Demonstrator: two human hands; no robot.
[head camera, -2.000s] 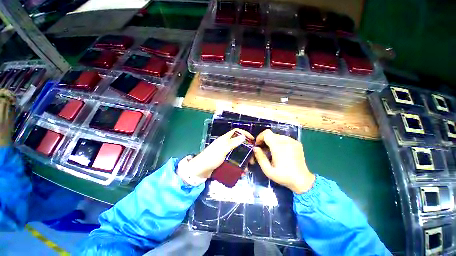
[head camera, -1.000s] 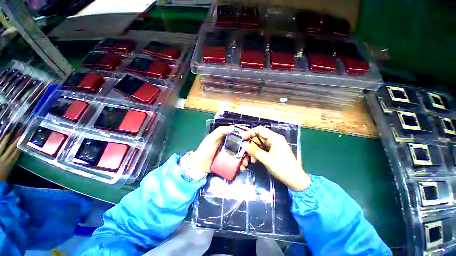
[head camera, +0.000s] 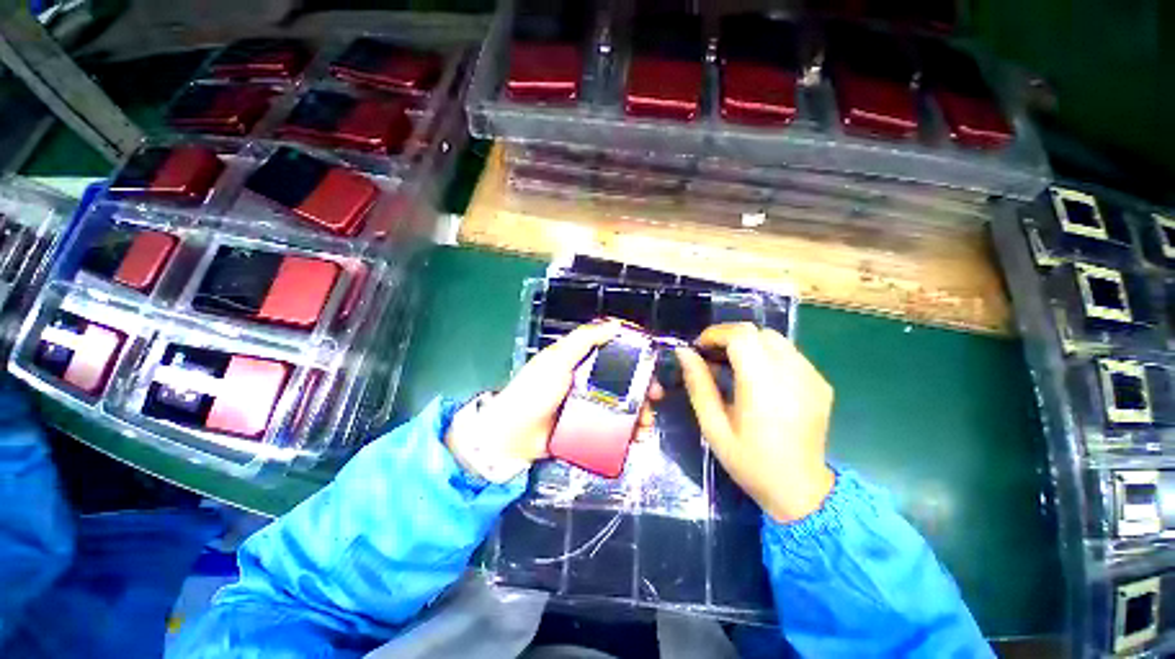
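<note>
My left hand (head camera: 522, 402) holds a red-and-black device unit (head camera: 593, 435) above the central work tray (head camera: 670, 554). The unit's red end points down toward me. Its dark display window (head camera: 613, 371) with a pale outline faces up. My right hand (head camera: 771, 406) is at the unit's upper right corner with thumb and forefinger close together. Something small and dark shows under the right fingers, but I cannot tell whether they grip it. The central tray has strong glare and a thin curved pale line (head camera: 586, 547) on it.
A clear tray (head camera: 245, 438) of red-and-black units is at left. Another tray (head camera: 760, 142) of them tops a stack on a wooden board (head camera: 773, 277) at the rear. A clear tray (head camera: 1076, 515) with pale-framed parts is at right. Blue sleeves of another person show at far left.
The unit has turned more upright and its window now faces up more openly. My right hand has moved slightly right, off the window to the corner. The view has shifted a little.
</note>
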